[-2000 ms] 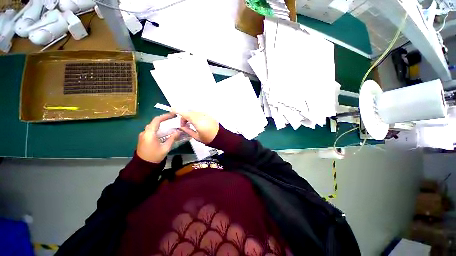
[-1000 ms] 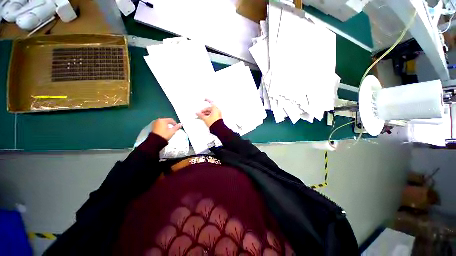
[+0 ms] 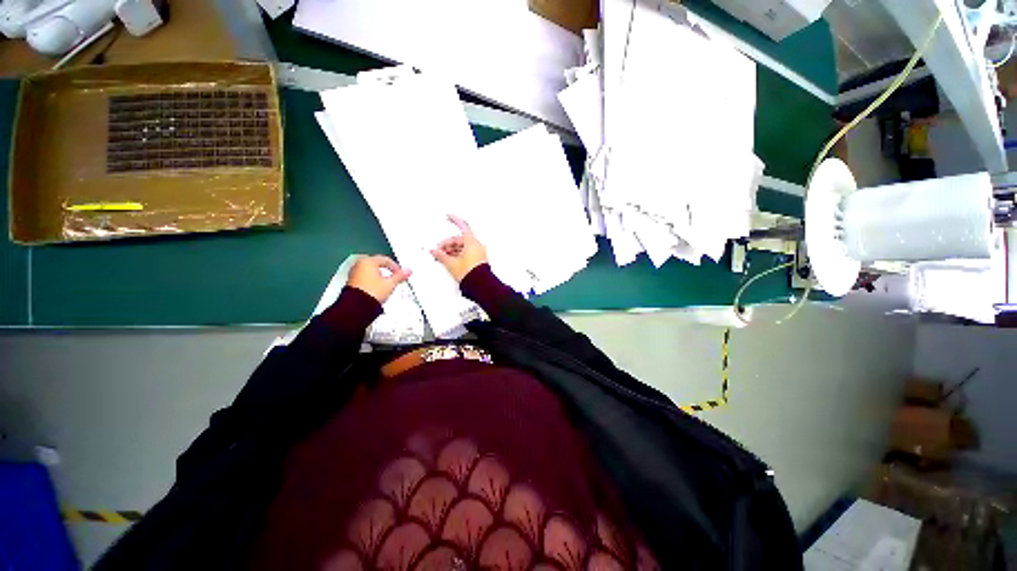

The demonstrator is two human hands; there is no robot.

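Note:
The left leaflet stack (image 3: 407, 167), long and white, lies slanted in front of me and reaches the bench edge. My left hand (image 3: 379, 277) is at its left side, thumb and fingertips close together near the stack's edge; whether they pinch a sheet cannot be told. My right hand (image 3: 459, 252) is over the stack's lower part, one finger stretched out, with no sheet seen in it. White paper (image 3: 398, 317) lies under and beside my left wrist at the bench edge, partly hidden by the sleeve. The middle leaflet stack (image 3: 535, 206) touches the left stack's right side.
A shallow carton tray (image 3: 84, 128) with a dark grid and a thin yellow stick (image 3: 104, 206) lies at the left. The untidy right leaflet pile (image 3: 680, 134) is right of the stacks. A large white roll (image 3: 920, 220) stands at the right bench end. White sheets (image 3: 446, 45) lie behind.
Two seconds ago both hands held a small folded white leaflet together. They came apart over the left stack. Since one second ago they have moved only slightly; the view has shifted a little.

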